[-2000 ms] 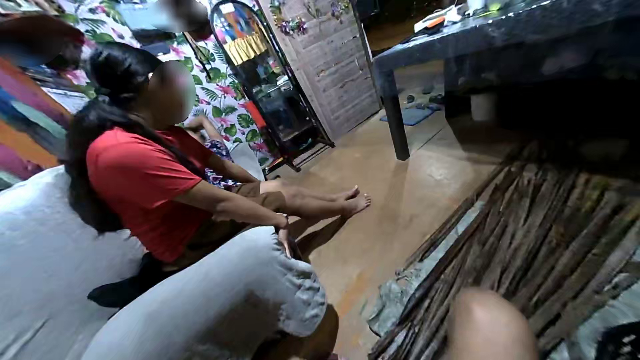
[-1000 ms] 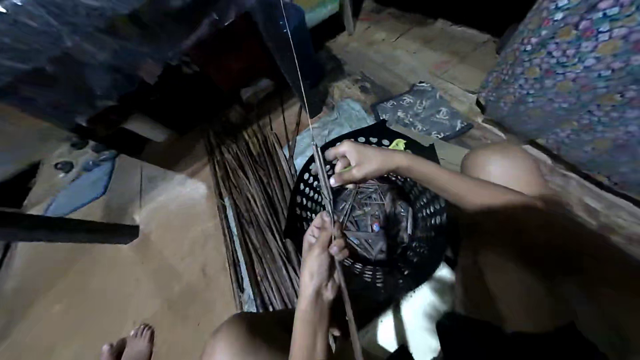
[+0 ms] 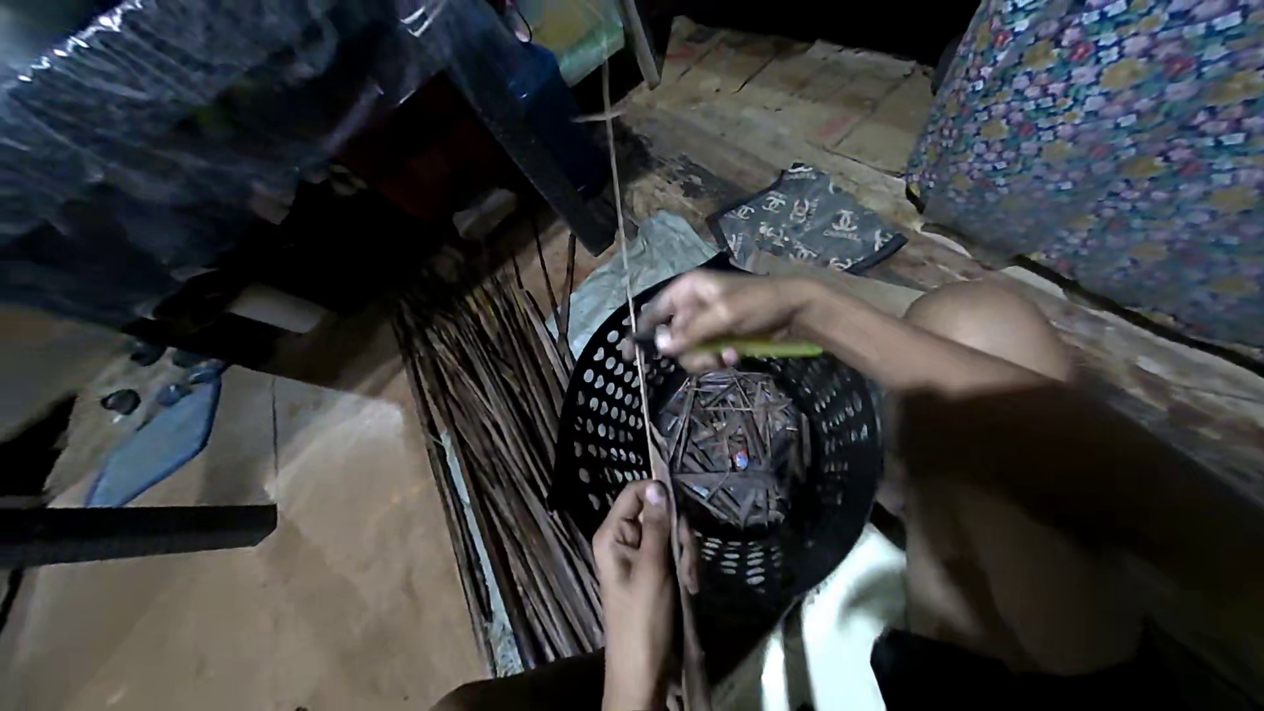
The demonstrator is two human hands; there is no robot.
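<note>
My left hand point(image 3: 644, 543) grips a long dried leaf strip point(image 3: 660, 459), whose thin upper end rises past the rim of a black perforated plastic basket point(image 3: 849, 513). Above the basket, my right hand point(image 3: 716, 318) is closed on a knife with a yellow-green handle point(image 3: 775, 349); its dark blade, blurred, meets the thin part of the strip. Short cut brown pieces point(image 3: 736, 434) lie in the basket, with a small blue and red thing among them. Left of the basket lies a bundle of long dry brown strips point(image 3: 504, 425) on a pale sheet.
A table leg point(image 3: 538, 148) and plastic-covered tabletop point(image 3: 197, 128) stand at upper left. A dark beam point(image 3: 138, 533) juts in at left, below a blue mat point(image 3: 158, 439). A dark printed cloth point(image 3: 805, 222) lies beyond the basket, and a floral curtain point(image 3: 1106, 168) hangs at right.
The view has swung from a seated person in red to the basket. Since one second ago, my right hand has moved away from my left hand, up along the strip.
</note>
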